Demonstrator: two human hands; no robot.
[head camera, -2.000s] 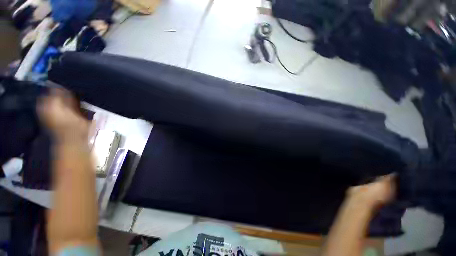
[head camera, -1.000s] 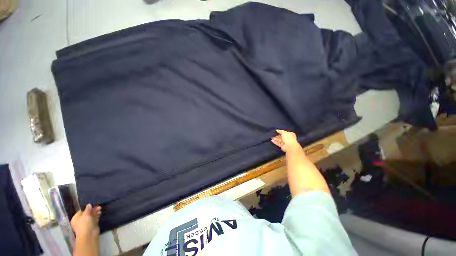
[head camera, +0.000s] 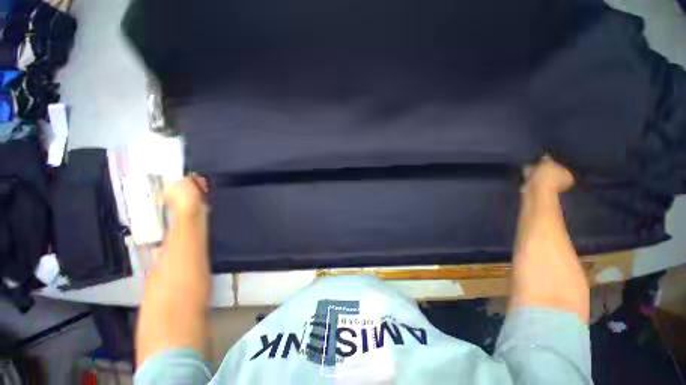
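A wide black fabric ply (head camera: 361, 113) covers much of the view and billows up at its far part. Its near edge runs as a dark line between my hands, above the flat lay of black fabric (head camera: 361, 222). My left hand (head camera: 188, 192) grips the ply at its left end. My right hand (head camera: 547, 174) grips the same edge near the right. Both hands are slightly blurred. The far side of the lay is hidden under the raised ply.
A pale block (head camera: 143, 209) lies left of the lay, beside a folded dark piece (head camera: 89, 218). A yellow-brown measuring stick (head camera: 451, 272) lies along the near table edge. Mixed cloth piles sit at far left. Rumpled dark cloth (head camera: 666, 124) lies at the right. The grey-white table (head camera: 105, 75) shows behind.
The ply was lying on the lay with my hands at its near edge; now its far part is raised and its edge is held between my hands. The view has turned and shifted.
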